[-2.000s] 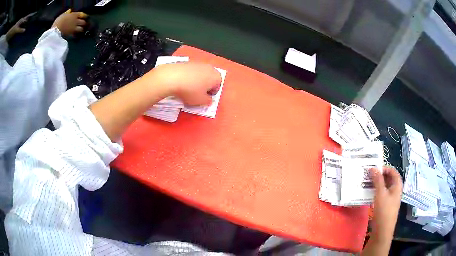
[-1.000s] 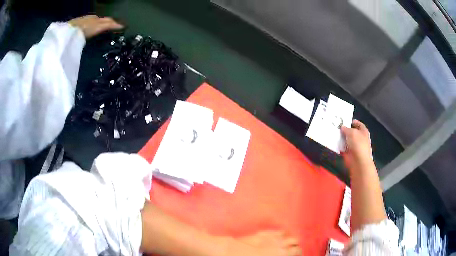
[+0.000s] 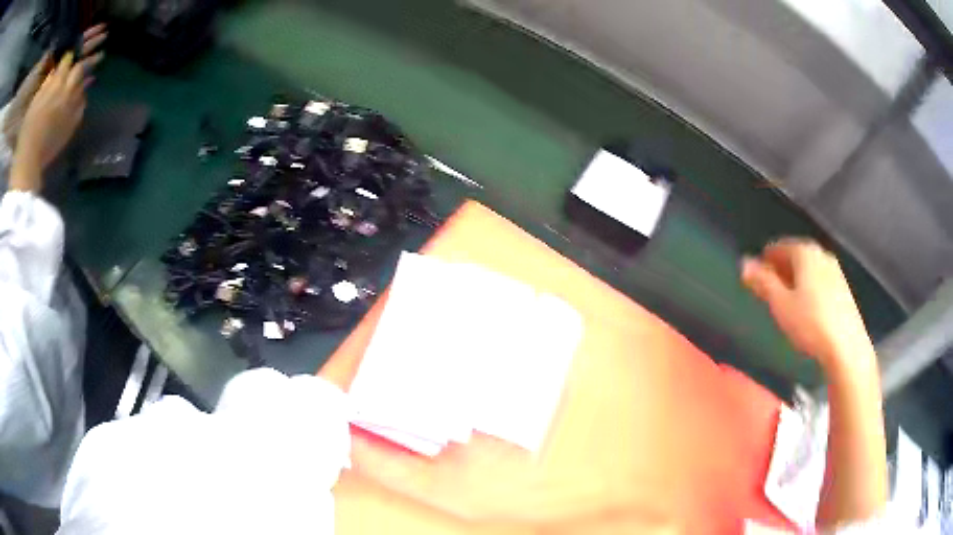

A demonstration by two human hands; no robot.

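Observation:
My right hand point(image 3: 799, 293) is over the belt, right of a small black box point(image 3: 617, 199) with white paper on top. Its fingers are curled and nothing shows in them. My left hand point(image 3: 486, 475) is low over the mat, blurred and washed out by glare, at the lower edge of the white booklets point(image 3: 470, 350). Whether it touches or grips them cannot be told. The booklets lie side by side on the red-orange mat point(image 3: 648, 418); their print is lost in glare. White leaflets point(image 3: 794, 460) lie at the mat's right edge, partly behind my right forearm.
A tangled heap of black cables point(image 3: 303, 219) lies left of the mat. A neighbour's hands point(image 3: 57, 105) are at the upper left beside a dark box point(image 3: 110, 141). The green belt point(image 3: 502, 115) runs along a grey guard point(image 3: 721, 94). A pale post stands at the right.
The leaflet held by my right hand over the belt is no longer in it, and the hand is right of the box. My left hand appears nearer the booklets. The view has shifted.

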